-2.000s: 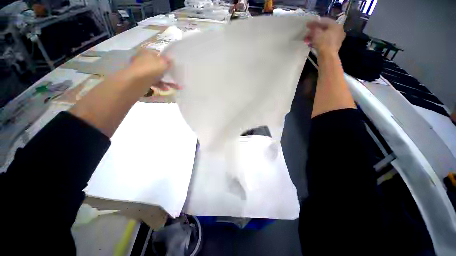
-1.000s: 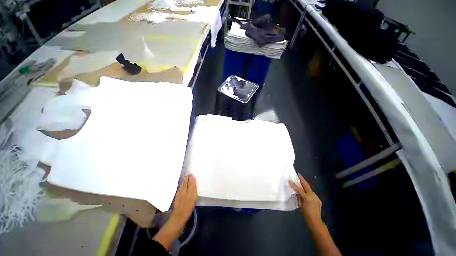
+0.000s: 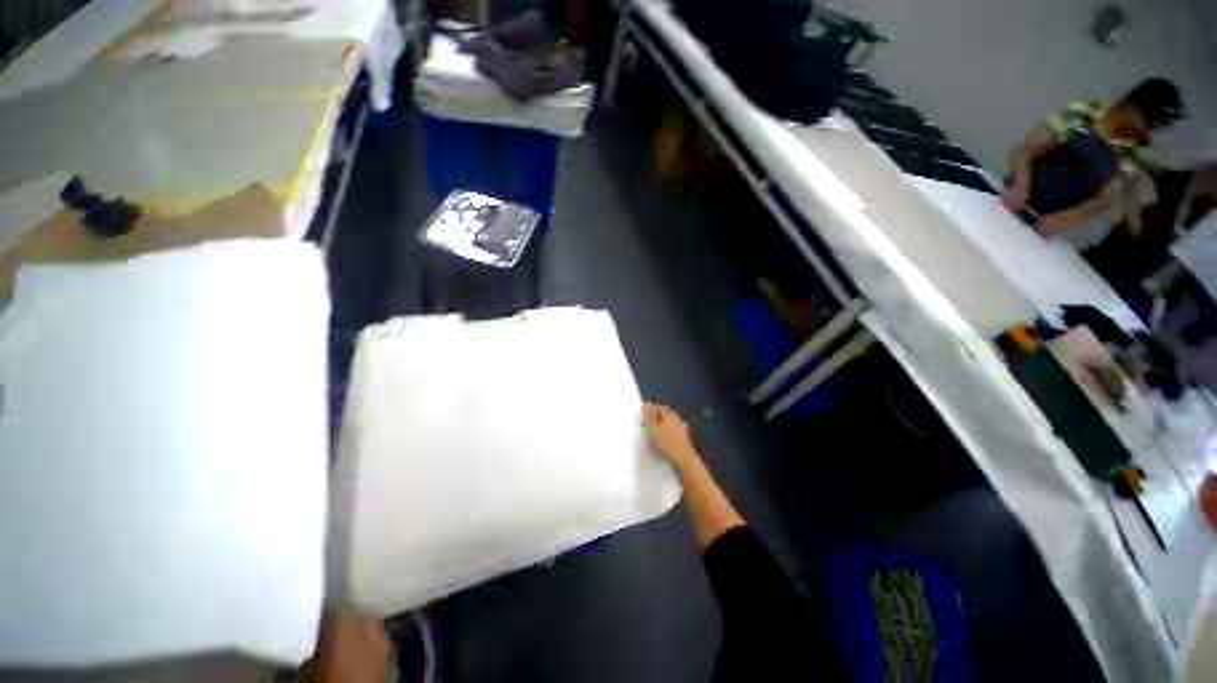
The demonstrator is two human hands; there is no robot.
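Observation:
A pile of white cut pieces [image 3: 487,454] lies low beside the table edge, in the middle of the view. My right hand [image 3: 667,434] is at the pile's right edge; its fingers are partly hidden, and whether they grip is unclear. My left hand [image 3: 352,647] is at the pile's near left corner, low in the view, blurred and cut off by the bottom edge; its fingers cannot be made out. A stack of white cut panels [image 3: 160,447] lies on the table at left, cut off by the left edge.
A black item [image 3: 100,210] lies on brown paper behind the stack. A bin [image 3: 481,230] and a blue container topped with white pieces [image 3: 501,94] stand in the aisle. Another long table [image 3: 934,360] runs along the right. A person [image 3: 1101,174] is at the far right.
The view has turned right, so tables and pile appear further left. The light piece held up two seconds ago is no longer raised. My left hand is now lower, at the pile's near corner.

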